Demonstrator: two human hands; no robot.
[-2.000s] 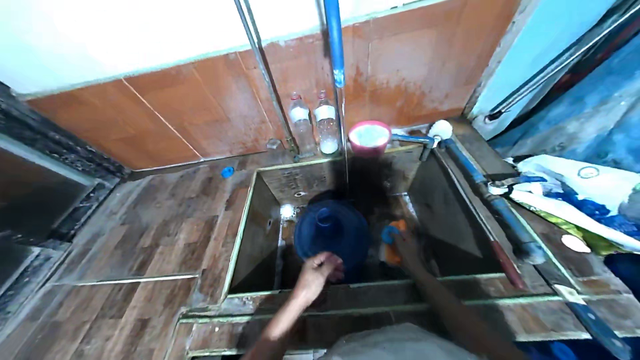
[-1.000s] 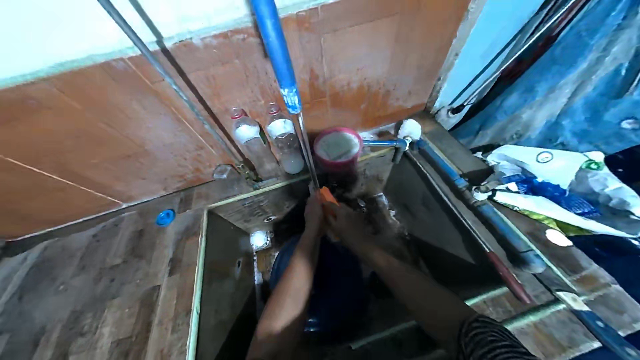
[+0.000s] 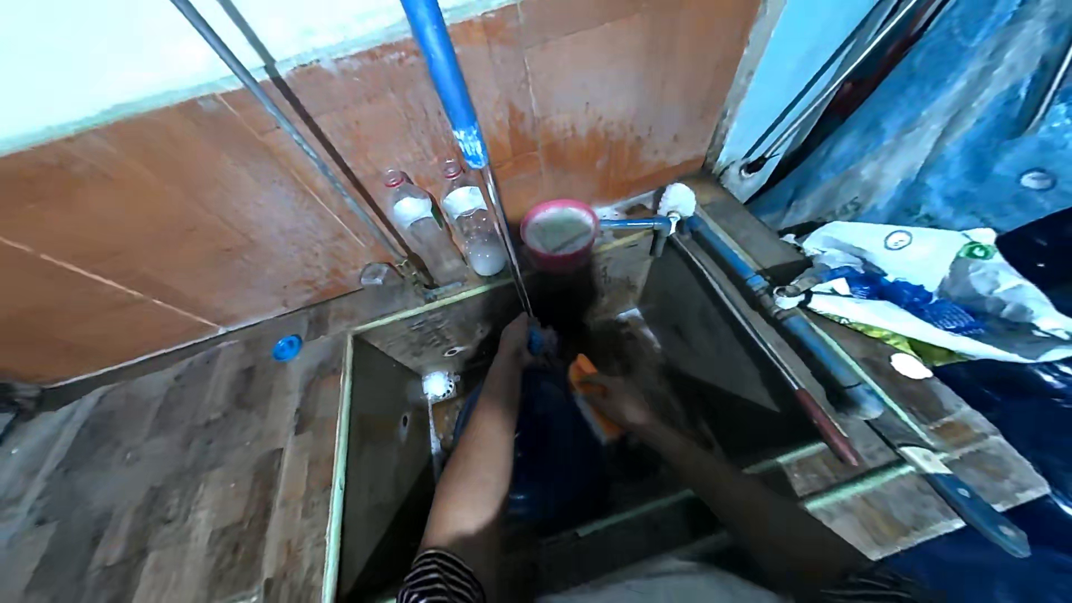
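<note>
My left hand (image 3: 515,337) is closed around a small blue plastic piece (image 3: 536,339), under thin running water that comes down from the blue pipe (image 3: 444,75). Whether this piece is loose or part of the jug cannot be told. A large dark-blue jug (image 3: 548,452) stands low in the deep sink (image 3: 377,427), below my left hand and partly behind the forearm. To the right of it, my right hand (image 3: 615,402) grips an orange-and-white scrubber, probably a brush (image 3: 586,377), apart from my left hand. Shadow and blur hide the fingertips.
Two plastic bottles (image 3: 423,226) and a pink-rimmed tub (image 3: 559,234) stand behind the sink. A blue cap (image 3: 287,347) lies on the left ledge. On the right are a water pipe (image 3: 745,268), a red-handled rod (image 3: 825,427), a blue-handled tool (image 3: 963,502) and plastic bags (image 3: 938,276).
One second ago my hands were together at the orange scrubber under the water; now they are apart, the right one lower with the scrubber. Two seconds ago my left hand was lower, over the jug.
</note>
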